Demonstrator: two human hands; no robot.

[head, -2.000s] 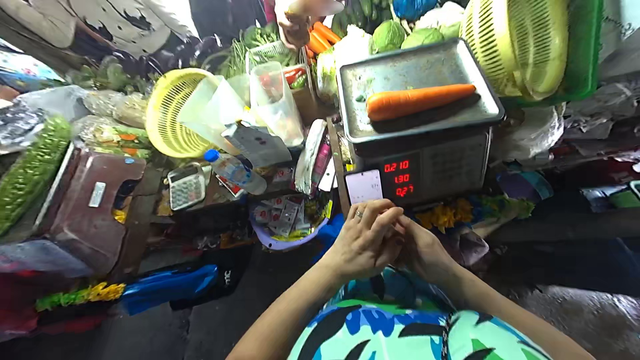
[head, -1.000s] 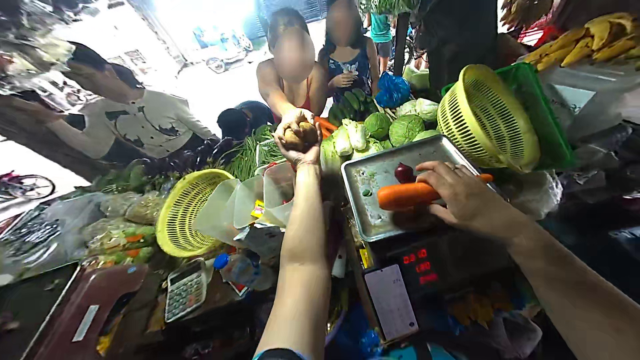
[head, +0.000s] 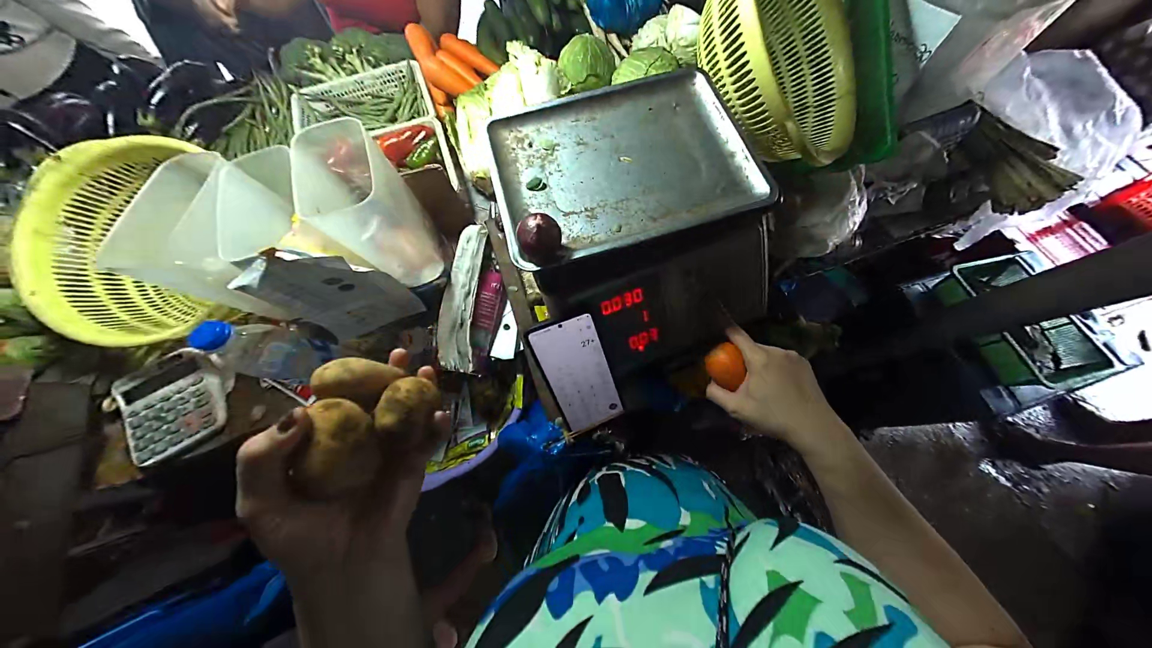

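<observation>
Several potatoes (head: 346,427) rest in my left hand (head: 315,504), which is cupped around them at the lower left. My right hand (head: 778,387) grips a carrot (head: 725,365), seen end-on, just below the keypad side of a digital scale (head: 702,288). On the scale's metal tray (head: 639,171) a small dark red onion (head: 539,236) sits in the near left corner, with a few green scraps. Red digits glow on the scale's front. A phone (head: 576,373) showing a calculator leans at the left of the display.
Clear plastic containers (head: 360,198), a yellow basket (head: 54,252), a calculator (head: 173,407) and a blue-capped bottle (head: 270,349) lie at left. Behind the tray are cabbages (head: 585,63) and carrots (head: 447,65). Another yellow basket (head: 778,72) leans at the right.
The carrot has left the tray and is in my right hand, lower down by the scale's front. My left hand has drawn back from the person across the stall with the potatoes in it.
</observation>
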